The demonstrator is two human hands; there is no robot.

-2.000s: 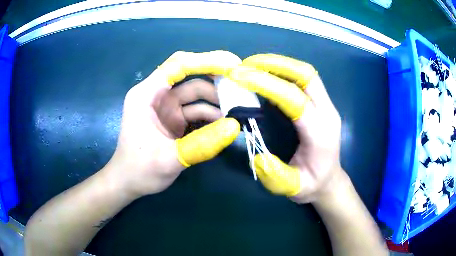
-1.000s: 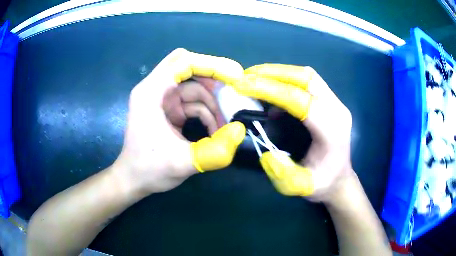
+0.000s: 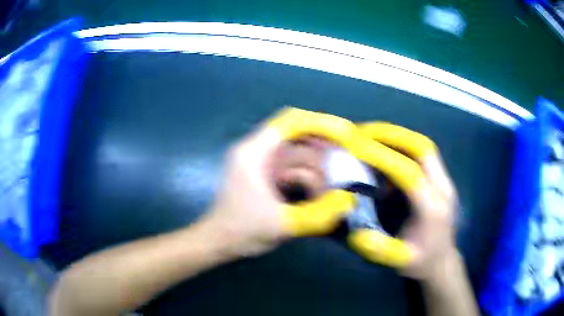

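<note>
A white wired unit (image 3: 347, 169) with a black end is held between my two hands, above the dark bench surface. The picture is blurred. My left hand (image 3: 256, 191) grips the unit from the left, with its yellow-covered thumb at the black end. My right hand (image 3: 430, 203) holds it from the right, yellow-covered fingers on top and thumb below near the blurred wires (image 3: 365, 216). The yellow fingertips of both hands meet above the unit. Whether a clear cover is on it I cannot tell.
A blue left bin (image 3: 54, 142) holds whitish pieces. A blue right bin (image 3: 516, 216) holds white units with dark parts. A white edge rail (image 3: 297, 54) curves across the back. Beyond it, the green conveyor belt (image 3: 371, 21) carries a blurred whitish item (image 3: 444, 20).
The view has shifted, so the hands appear further right and lower, and more of the left bin and conveyor shows. Both hands still hold the unit; its wires are now blurred.
</note>
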